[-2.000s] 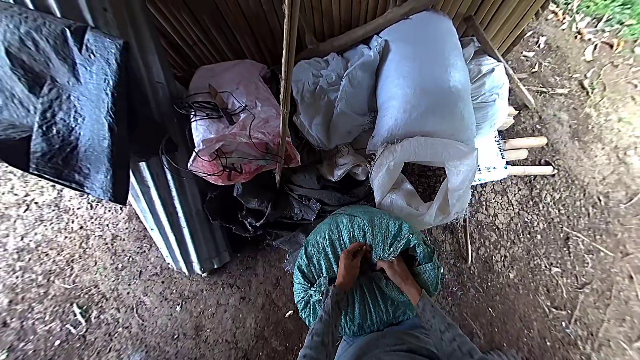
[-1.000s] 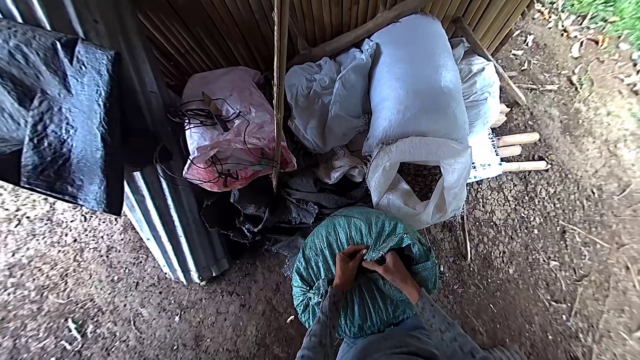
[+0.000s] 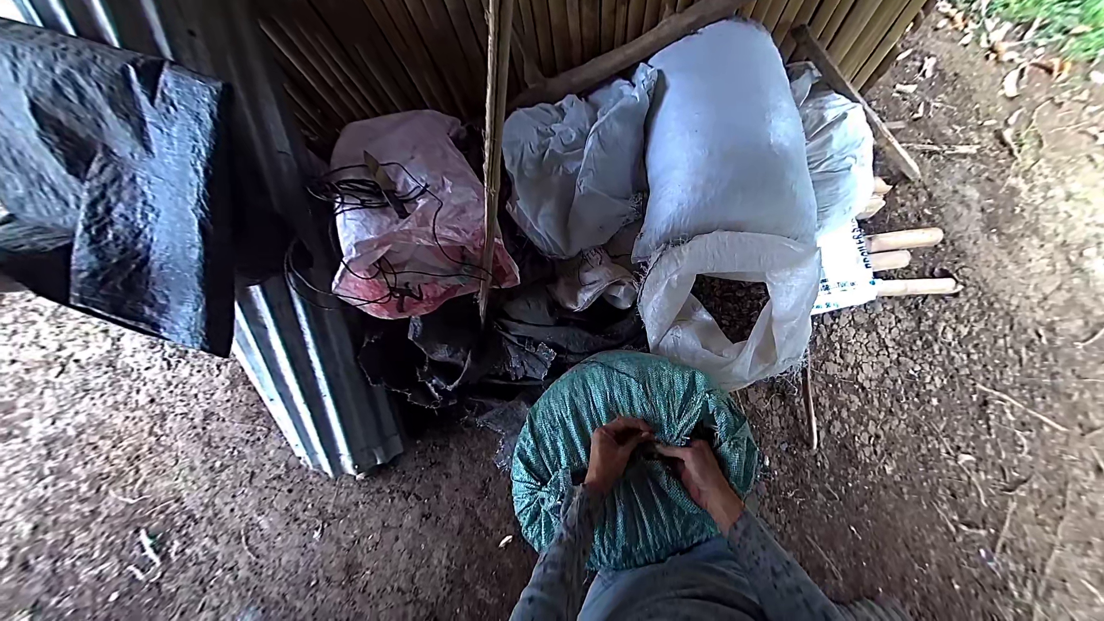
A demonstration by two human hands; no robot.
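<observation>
A bulging green woven plastic sack [image 3: 595, 397] stands on the dirt floor against my legs, its top gathered in folds. My left hand [image 3: 617, 448] and my right hand [image 3: 694, 470] meet over the gathered top with their fingertips almost touching. The fingers of both hands are bent and pinch at the middle of the sack; whether they hold its fabric or a tie is too small to tell. Just beyond it lies a white woven sack [image 3: 733, 147] with a wide open mouth, dark material showing inside.
Left of the sacks stand a corrugated metal sheet [image 3: 319, 379] and a black plastic sheet [image 3: 147, 190]. A pink sack [image 3: 405, 207] with black wire, a crumpled white sack [image 3: 569, 164] and wooden handles [image 3: 914, 285] lie along the bamboo wall [image 3: 586, 30]. A thin pole [image 3: 493, 155] rises among them.
Both hands stay at the top of the green sack, their fingers shifting slightly. The sacks around have not moved.
</observation>
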